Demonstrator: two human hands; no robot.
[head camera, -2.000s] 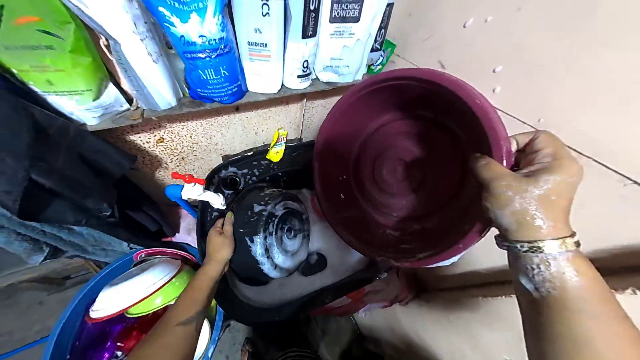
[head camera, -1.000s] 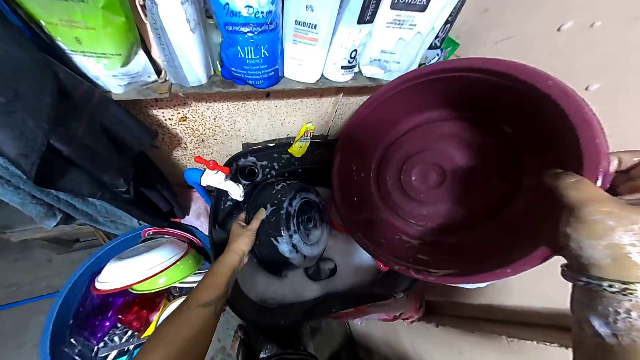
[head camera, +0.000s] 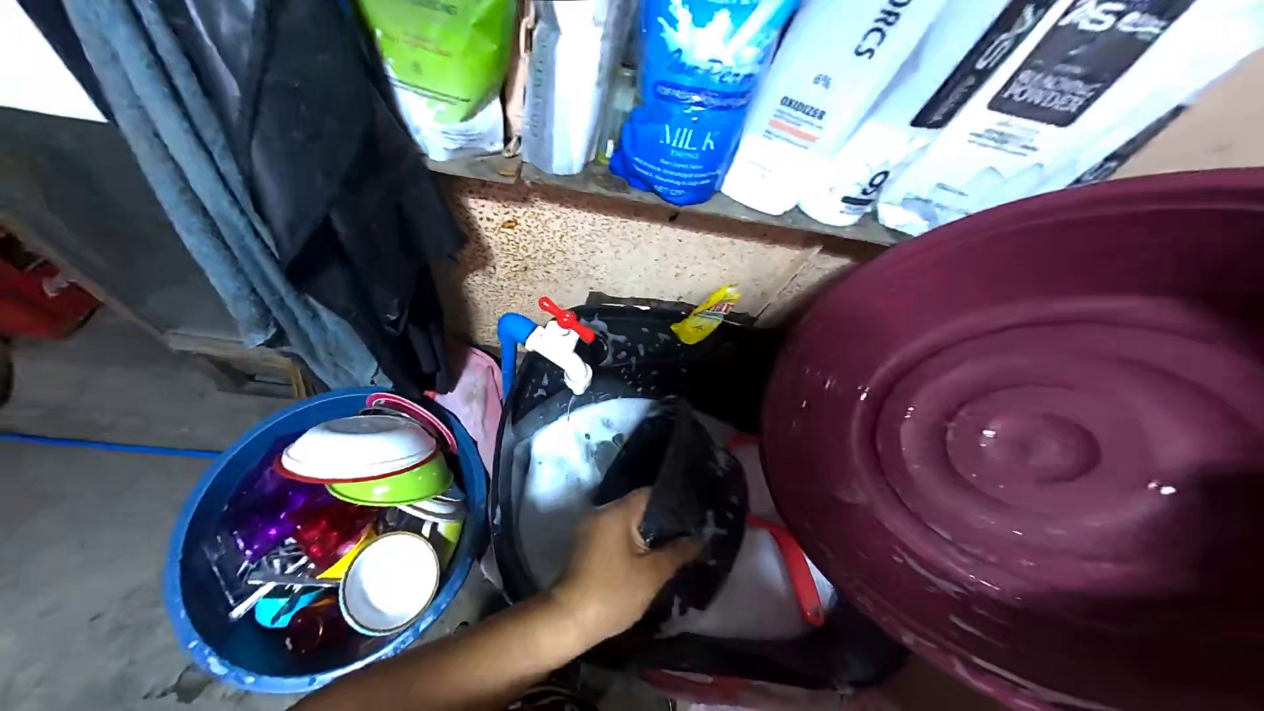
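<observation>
My left hand (head camera: 627, 563) grips the rim of a black round vessel (head camera: 716, 484), which is tilted inside a black sink basin (head camera: 504, 513) of sudsy water. Just above it, a white plastic tap (head camera: 561, 346) with a red handle has a thin trickle at its spout. The large maroon plastic basin (head camera: 1027, 444) fills the right side, its inside turned toward me. My right hand is out of view, so its hold on the maroon basin cannot be seen.
At the left stands a blue tub (head camera: 188, 632) of bowls and utensils. Bottles and pouches line a shelf (head camera: 592, 186) above the sink. Dark clothes (head camera: 346, 168) hang at the upper left. A yellow sachet (head camera: 706, 314) lies on the sink's back edge.
The black vessel has gone from showing its ringed base to standing tilted with its rim in my left hand. My right hand, earlier on the maroon basin's rim, has left the view.
</observation>
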